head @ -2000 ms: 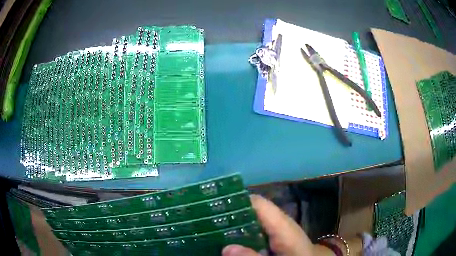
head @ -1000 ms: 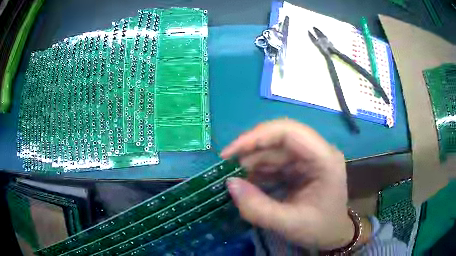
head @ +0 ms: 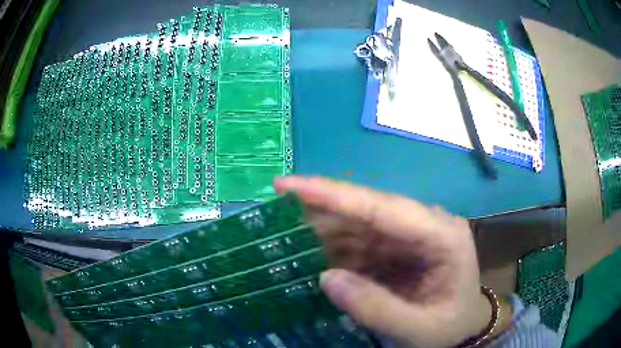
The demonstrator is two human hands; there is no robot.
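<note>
A fanned handful of green PCB panels (head: pixel 197 272) is raised at the bottom, its long edges showing as parallel strips. My right hand (head: pixel 408 265) is at its right end, fingers at the top edge and thumb on the front face. A blurred pinkish shape at the panels' lower left end may be part of my left hand; its grip cannot be made out. The lower part of the handful is cut off by the frame. Behind it, a fanned row of panels (head: pixel 122 129) lies on the blue-green mat (head: pixel 333 136), its rightmost panel fully visible.
A clipboard (head: pixel 370 102) with a record sheet (head: pixel 422 88), diagonal cutters (head: pixel 463 75) and a thin green stick (head: pixel 511 75) lies at the back right. Cardboard (head: pixel 568 170) bearing panels (head: pixel 606 143) is at the far right. More panels (head: pixel 541 279) lie low beyond the bench edge.
My right hand loosened at the panels' corner, then closed around their right end again. The handful tilted down left, then rose and spread wider. The view has shifted slightly.
</note>
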